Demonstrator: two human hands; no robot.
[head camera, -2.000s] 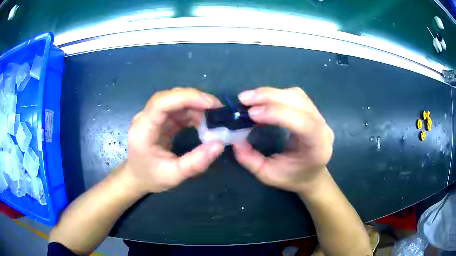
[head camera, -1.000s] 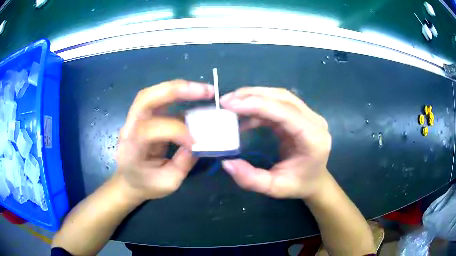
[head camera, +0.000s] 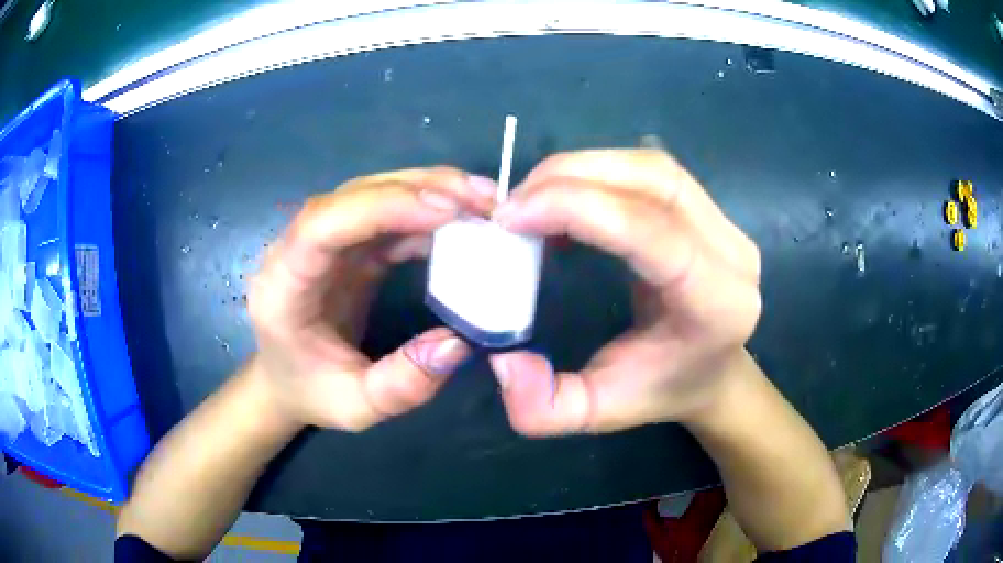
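A white unit (head camera: 484, 278) with a dark band along its near edge is held above the dark bench top (head camera: 374, 473). A thin white stem (head camera: 507, 156) sticks out from its far side, pointing away from me. My left hand (head camera: 346, 297) holds the unit from the left, fingertips at the far edge and thumb at the near dark edge. My right hand (head camera: 643, 291) holds it from the right, fingers by the stem's base and thumb at the near edge. The unit's underside is hidden. No blue wire shows.
A blue bin (head camera: 101, 319) heaped with translucent covers (head camera: 39, 330) stands at the left. Several small yellow parts (head camera: 960, 214) lie at the far right. A pale metal rail (head camera: 528, 24) runs along the far side, with the green conveyor beyond. Clear plastic bags (head camera: 927, 515) show at lower right.
The unit was first held with its black side up; its white face and stem now show. Since one second ago it has turned slightly, and both hands' fingertips have closed in on it. The view has shifted.
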